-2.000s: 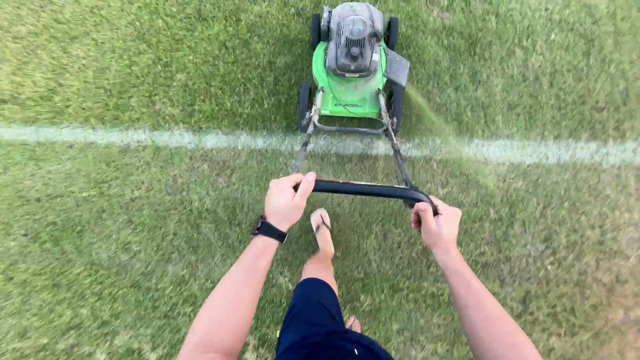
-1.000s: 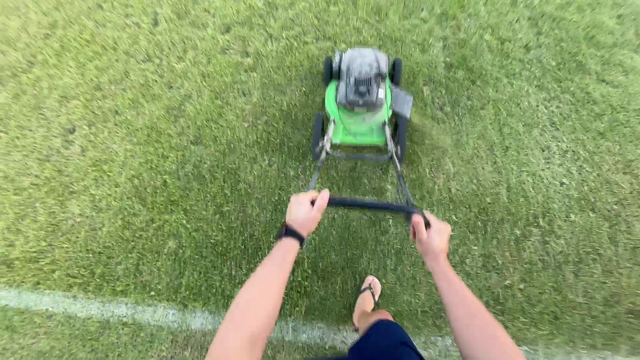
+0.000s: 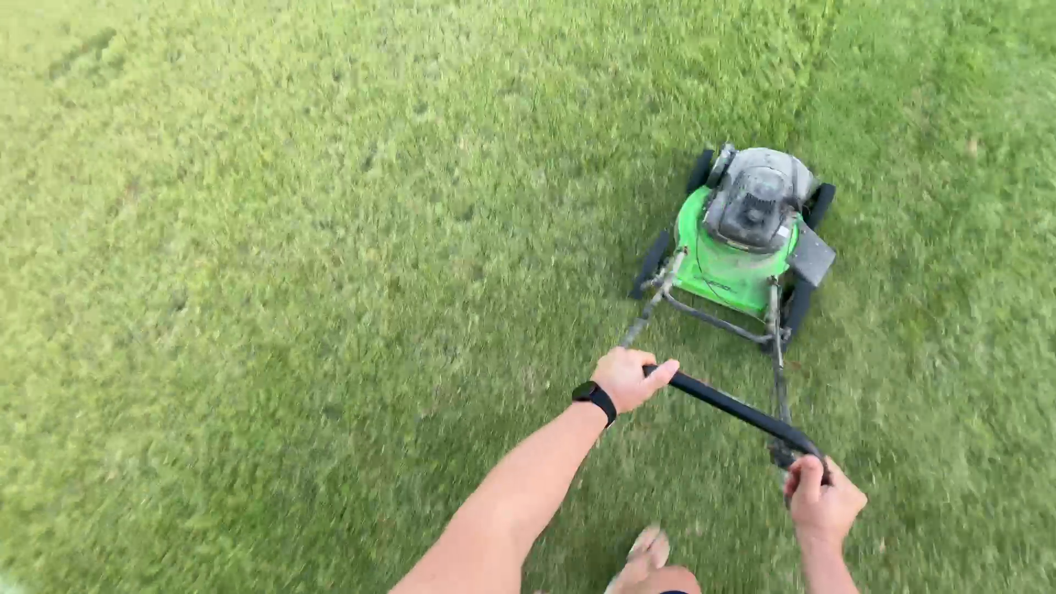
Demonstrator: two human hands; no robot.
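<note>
A green walk-behind lawn mower (image 3: 734,268) with a dusty grey engine (image 3: 755,202) stands on the grass, right of the middle of the view. Its black handlebar (image 3: 730,404) slants down to the right between my hands. My left hand (image 3: 631,379), below a black wristband, is closed around the bar's left end. At the right bend, my right hand (image 3: 825,499) grips the bar, thumb uppermost. Part of that bend and the fingers' undersides are hidden.
Mown grass (image 3: 330,289) stretches around the mower, with a darker green strip at the upper right. My foot in a sandal (image 3: 648,549) shows at the bottom, below the handlebar. A grey side chute flap (image 3: 813,254) sticks out at the mower's right.
The mower has moved off the white line, which lay under the handle two seconds ago and near my foot one second ago. The view has turned, and the mower now appears tilted. Both hands remain on the bar.
</note>
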